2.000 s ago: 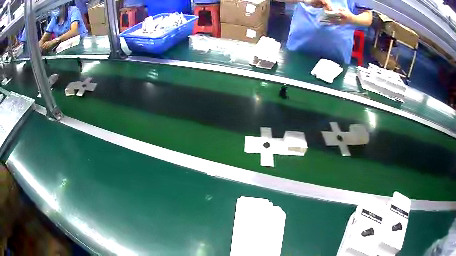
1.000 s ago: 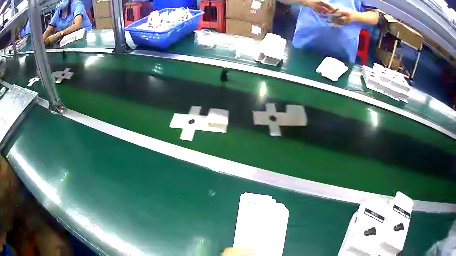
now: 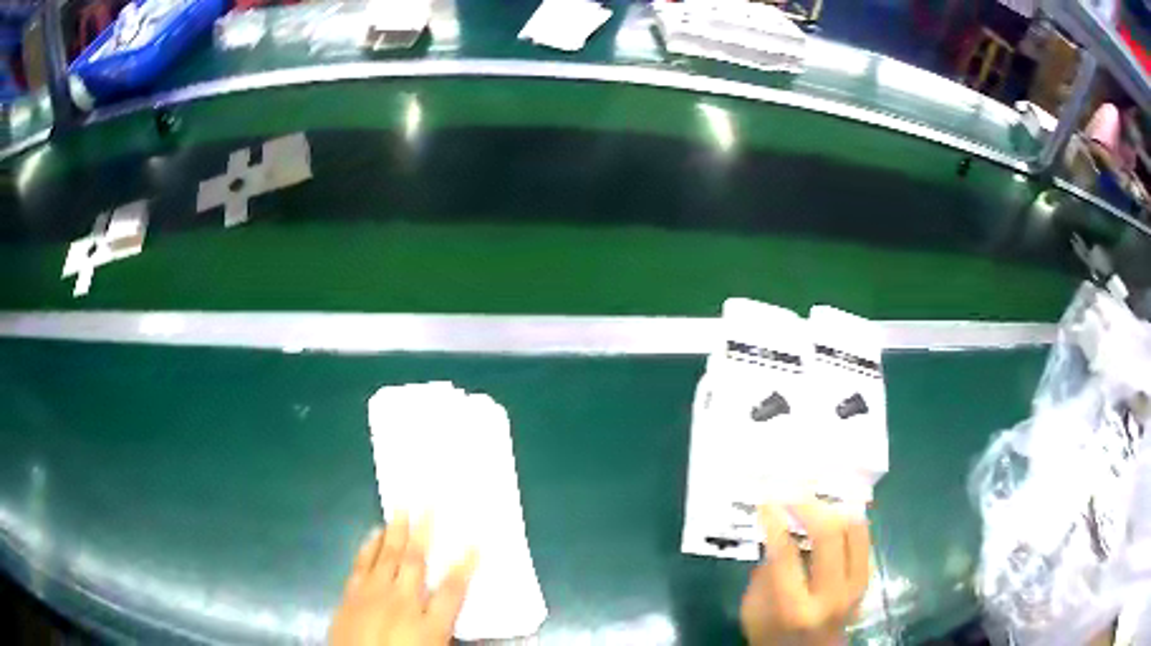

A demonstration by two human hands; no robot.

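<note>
A loose pile of flat white carton blanks [image 3: 457, 480] lies on the green side table. My left hand [image 3: 401, 587] rests on its lower left part, thumb apart from the fingers, with no blank lifted. White printed retail boxes [image 3: 745, 442] with black label bars and small black pictures lie to the right in two overlapping columns. My right hand [image 3: 810, 574] has its fingertips on the lower end of the right column. Whether they grip a box cannot be told. Both hands are cut off by the bottom edge.
A metal edge strip [image 3: 505, 333] separates the table from the green belt [image 3: 505, 265]. Two cross-shaped white inserts [image 3: 280, 164] are on the belt at left. A crinkled clear bag [image 3: 1073, 480] is at right. Beyond the belt are a blue crate [image 3: 145, 48] and white stacks [image 3: 726, 32].
The view has turned right and down. Both hands have come in, the left onto the blanks and the right onto the printed boxes. The inserts appear further left; the clear bag shows more fully.
</note>
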